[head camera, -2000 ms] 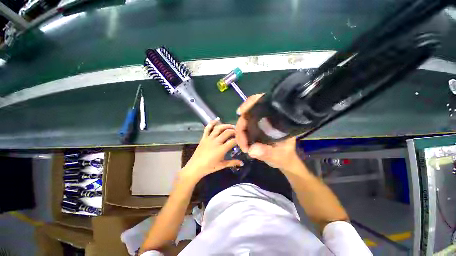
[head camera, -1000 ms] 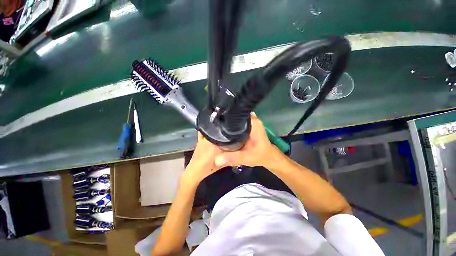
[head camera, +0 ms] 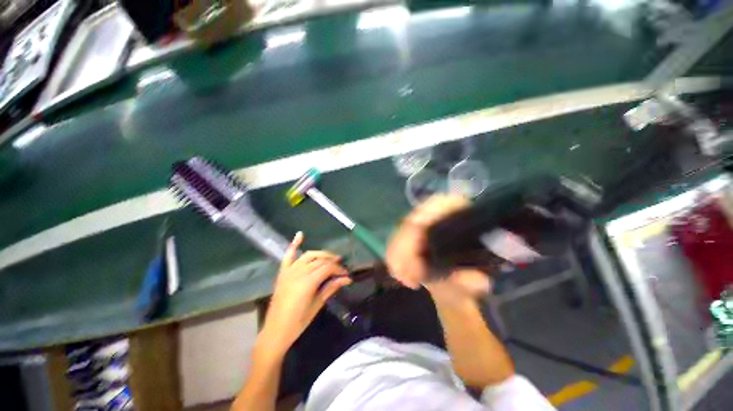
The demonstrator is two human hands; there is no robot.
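The hot air brush (head camera: 241, 218) lies on the green bench, its bristled barrel pointing up-left and its grey handle running down to my left hand (head camera: 304, 285). My left hand rests at the handle's end, fingers spread and partly curled; its grip there is blurred. My right hand (head camera: 430, 249) holds the thick black electric screwdriver (head camera: 490, 237) with a white label, to the right of the brush and away from it. The mallet (head camera: 331, 209) lies between the brush and my right hand. The blue screwdriver (head camera: 151, 287) and a slim pale strip (head camera: 172, 265) lie left.
Clear round cups (head camera: 468, 178) stand on the bench beyond my right hand. Below the bench at the left are a carton of brushes (head camera: 100, 376) and a carton with a pale sheet (head camera: 217, 353). A metal frame edge (head camera: 635, 313) is at the right.
The screwdriver has moved from above the brush handle out to the right in my right hand. My hands have parted. The mallet and cups appear further left and lower as the view turned.
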